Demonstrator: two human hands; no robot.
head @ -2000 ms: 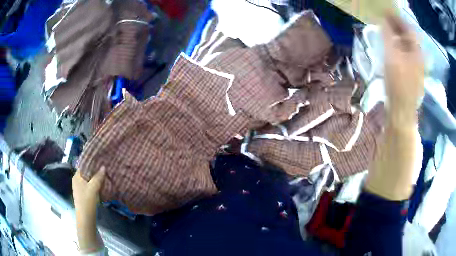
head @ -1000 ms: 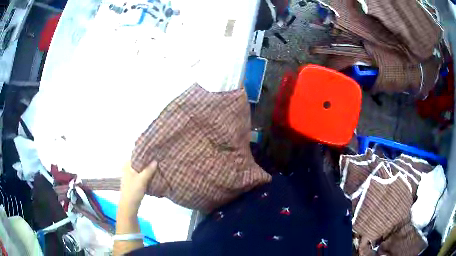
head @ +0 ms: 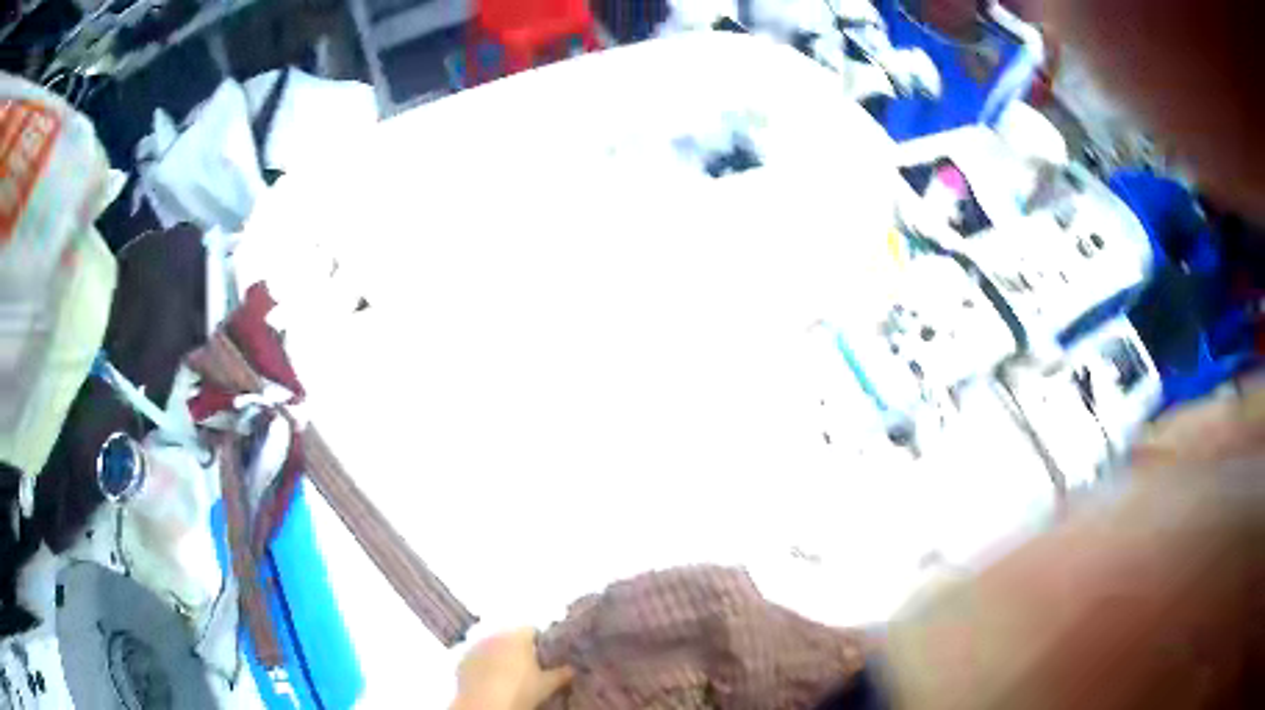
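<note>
My left hand (head: 502, 674) is at the bottom edge, partly cut off, and grips the left edge of a brown-red plaid panel (head: 694, 641). The panel is bunched at the table's front, and its lower part is out of the picture. A large blurred skin-toned shape (head: 1096, 596), my right arm or hand, fills the lower right close to the camera. Its fingers cannot be made out, nor whether it holds anything. A narrow plaid strip (head: 382, 534) lies on the white table's left side, left of the panel.
The glaring white table (head: 597, 347) fills the middle. The white sewing machine (head: 957, 326) stands at its right. Dark-red and plaid scraps (head: 257, 347) hang at the left edge over a blue bin (head: 312, 596). A red stool-like object (head: 527, 35) is at the top. A dark blur covers the top right corner.
The view has swung from the tubs and red stool to the table and machine. My left hand still holds the panel, now lower in the picture. The blurred right limb has come in at the right.
</note>
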